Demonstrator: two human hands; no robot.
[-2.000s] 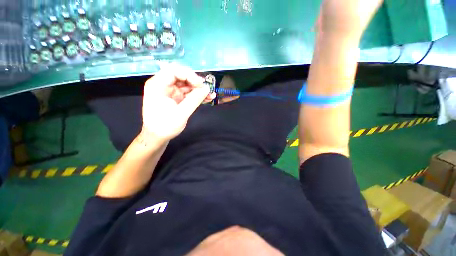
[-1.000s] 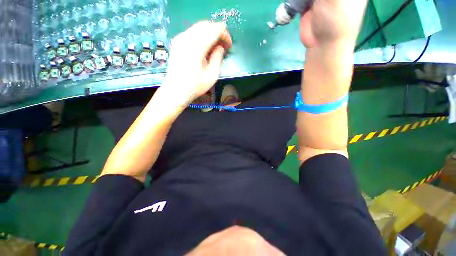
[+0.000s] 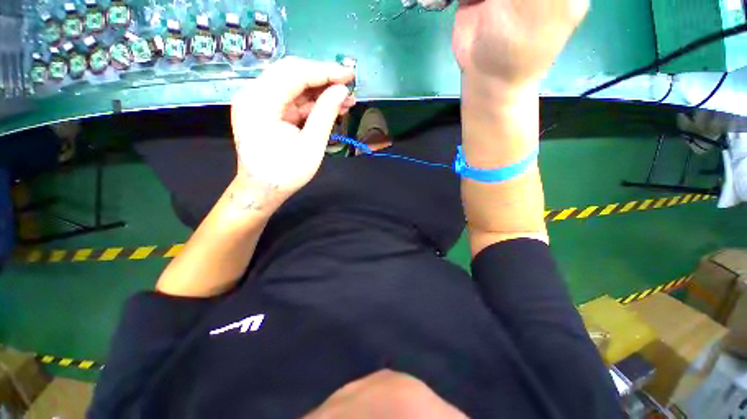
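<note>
My left hand (image 3: 287, 123) is at the bench's front edge, thumb and fingers pinching a small module (image 3: 349, 74) with a dark and a shiny part; most of it is hidden by the fingers. My right hand (image 3: 520, 37) is at the top of the view over the bench, wrist bent. It is closed round the electric screwdriver, of which only a bit of the silver nose (image 3: 427, 4) shows at the top edge. A clear blister tray (image 3: 156, 69) with rows of green modules lies on the bench to the left.
Silvery screws (image 3: 385, 11) lie at the top edge. A blue strap (image 3: 501, 170) is on my right wrist, its cord (image 3: 409, 159) crossing above my lap. A black cable (image 3: 655, 65) runs over the bench at right. Cardboard boxes (image 3: 672, 331) stand on the floor at lower right.
My left hand has come back from near the screw pile to the bench edge, and the module shows in its fingers. My right hand has moved a little left with the screwdriver.
</note>
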